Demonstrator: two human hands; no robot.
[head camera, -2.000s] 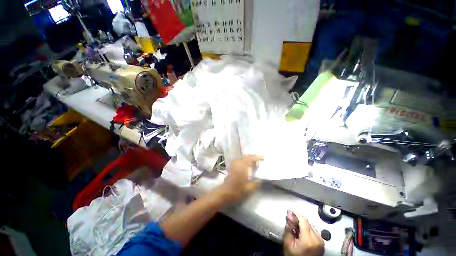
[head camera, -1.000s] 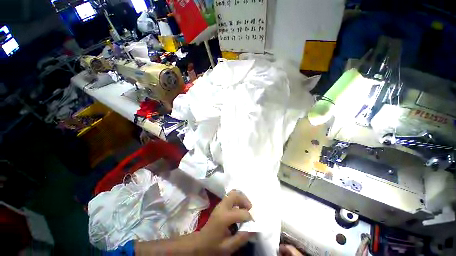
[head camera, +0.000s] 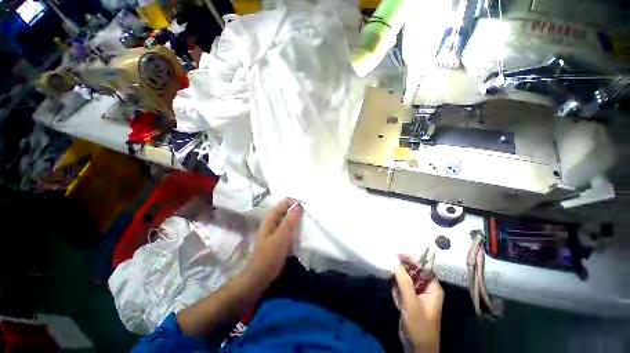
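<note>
White garment pieces (head camera: 304, 131) lie heaped left of the machine bed, with one piece drawn down to the table's front edge. My left hand (head camera: 275, 238) pinches the edge of this piece between thumb and fingers. My right hand (head camera: 418, 303) holds dark-red thread snips (head camera: 418, 276) in the palm, blades pointing up, near the cloth's lower right edge. Whether its fingertips also touch the cloth is unclear. The coverstitch machine's bed (head camera: 470, 155) is just beyond, with the presser foot (head camera: 417, 131) at its left end and no cloth under it.
A smartphone (head camera: 535, 243), a black reel (head camera: 449, 212) and pinkish strips (head camera: 476, 272) lie right of my hands. A red crate (head camera: 162, 207) with more white pieces (head camera: 173, 272) is left of my lap. A light-green roll (head camera: 378, 38) is behind the cloth. Another sewing machine (head camera: 131, 72) stands at far left.
The view has tilted down and shifted. My left hand has moved up along the cloth edge and the piece now spreads to the right. My right hand and the snips have come into clear view.
</note>
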